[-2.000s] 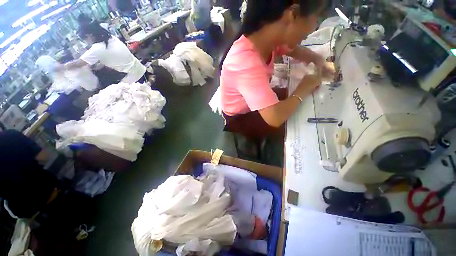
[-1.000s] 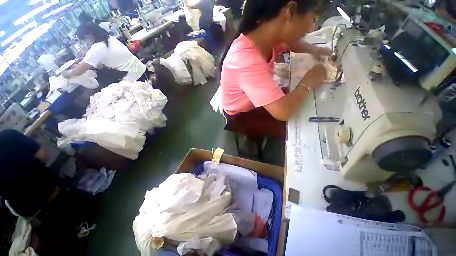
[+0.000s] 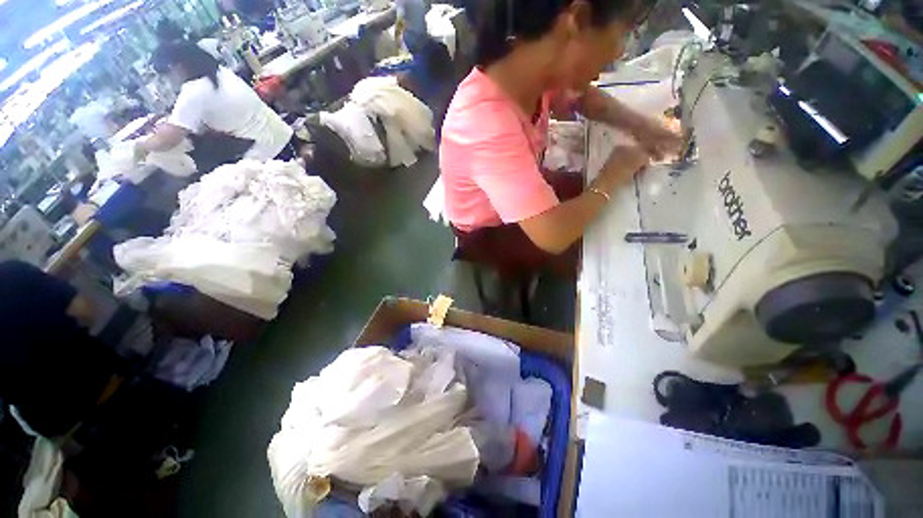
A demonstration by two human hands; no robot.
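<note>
Neither of my hands shows in the head view. Nearest in front, a heap of cream cloth pieces [image 3: 374,425] lies over the left side of a blue basket [image 3: 559,405] set in an open brown carton [image 3: 486,322]. Flatter pale lilac-white pieces [image 3: 491,369] lie in the basket, right of the heap. To the right, a white sheet with a printed table [image 3: 688,476] lies on the machine table [image 3: 617,359]. A cream "brother" sewing machine [image 3: 769,223] stands on that table.
A person in a pink top [image 3: 496,152] sits at the machine, both hands near its needle. Red-handled scissors [image 3: 860,413], a dark bundle [image 3: 734,410] and a slim dark tool [image 3: 656,238] lie on the table. Another cream heap [image 3: 233,238] stands across the aisle.
The pink-topped person's head and arms have shifted slightly at the machine. The person in white across the aisle has lowered the cloth. The near basket and its heap look unchanged.
</note>
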